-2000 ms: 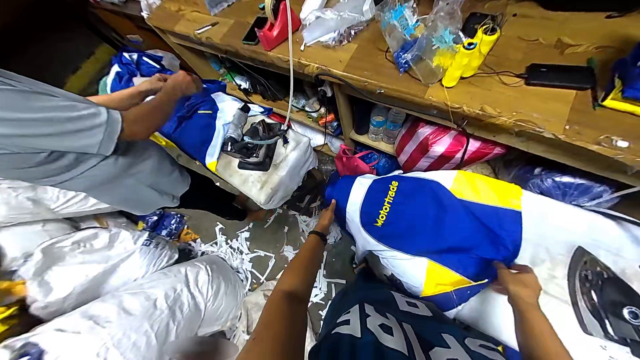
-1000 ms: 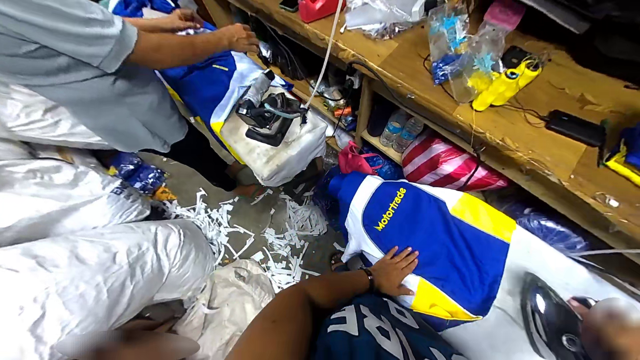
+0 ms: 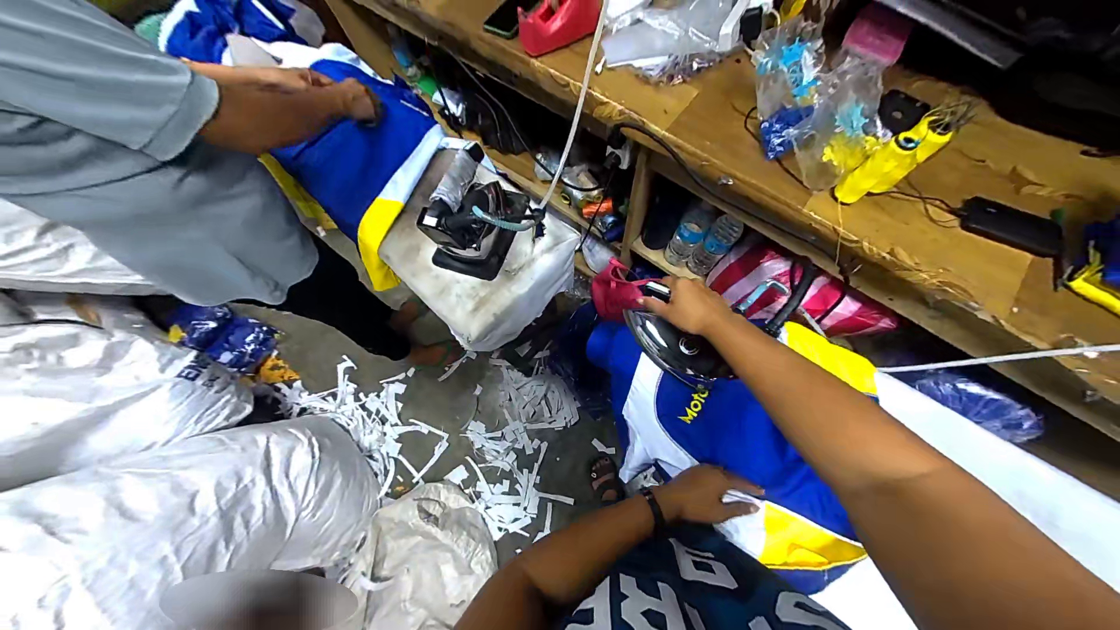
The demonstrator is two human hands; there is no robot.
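Observation:
A blue, white and yellow garment with yellow lettering lies over a white-covered ironing board. My right hand grips the handle of a dark clothes iron, whose soleplate rests on the garment's far part, partly covering the lettering. My left hand, with a dark band at the wrist, lies on the garment's near white edge beside the yellow panel, fingers spread somewhat. It presses or touches the cloth; no separate object shows in it.
At left a co-worker's hands rest at a similar garment. Another iron stands on that padded board. A wooden bench runs behind, with bags and a red tape dispenser. White sacks and paper strips cover floor areas.
The iron, at the lower right one second ago, is now on the garment's far part with my right hand on its handle. My left hand has moved from the blue panel to the near edge.

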